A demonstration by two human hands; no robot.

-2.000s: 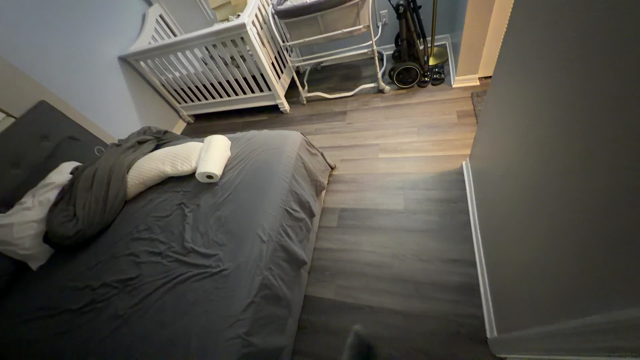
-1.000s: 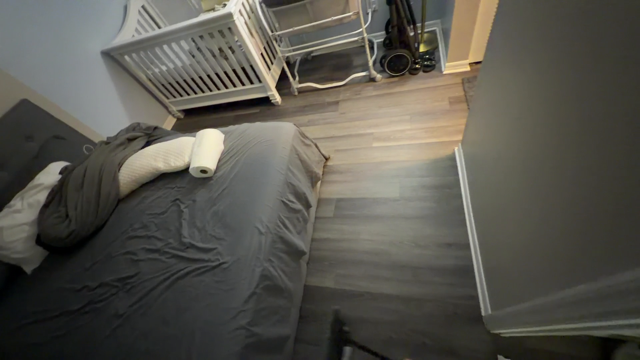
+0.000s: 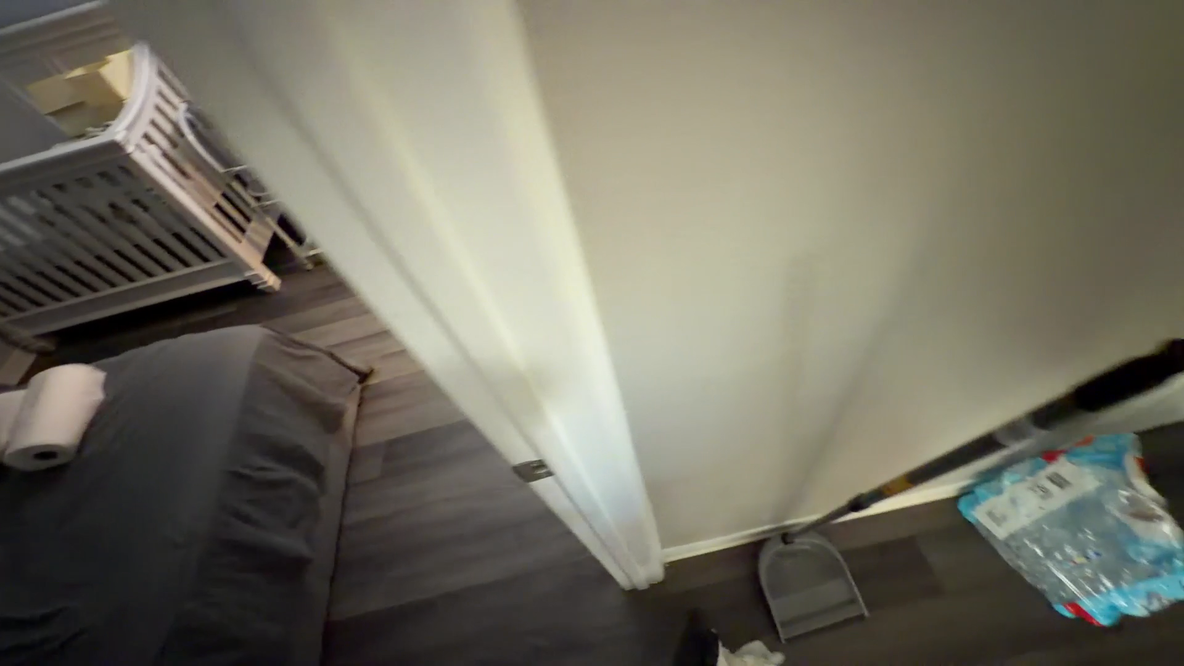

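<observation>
Neither of my hands shows in the head view. A long-handled dustpan (image 3: 812, 585) stands on the floor against the pale wall, its dark handle slanting up to the right. Right of it lies a clear and blue plastic package (image 3: 1082, 527) with a printed label. At the bottom edge, a dark object (image 3: 698, 640) shows in part beside something white and crumpled (image 3: 751, 655); I cannot tell what either is. A paper towel roll (image 3: 55, 416) lies on the dark-sheeted bed (image 3: 185, 518) at the left.
A white door frame (image 3: 518, 324) with a metal strike plate (image 3: 533, 470) runs down between the bedroom and the pale wall (image 3: 786, 231). Beyond the bed stands a white slatted crib (image 3: 111, 231). The floor is dark wood planking (image 3: 435, 527).
The view has swung far to the right, bringing in the door frame, dustpan and plastic package. The folded stroller by the far wall is out of sight.
</observation>
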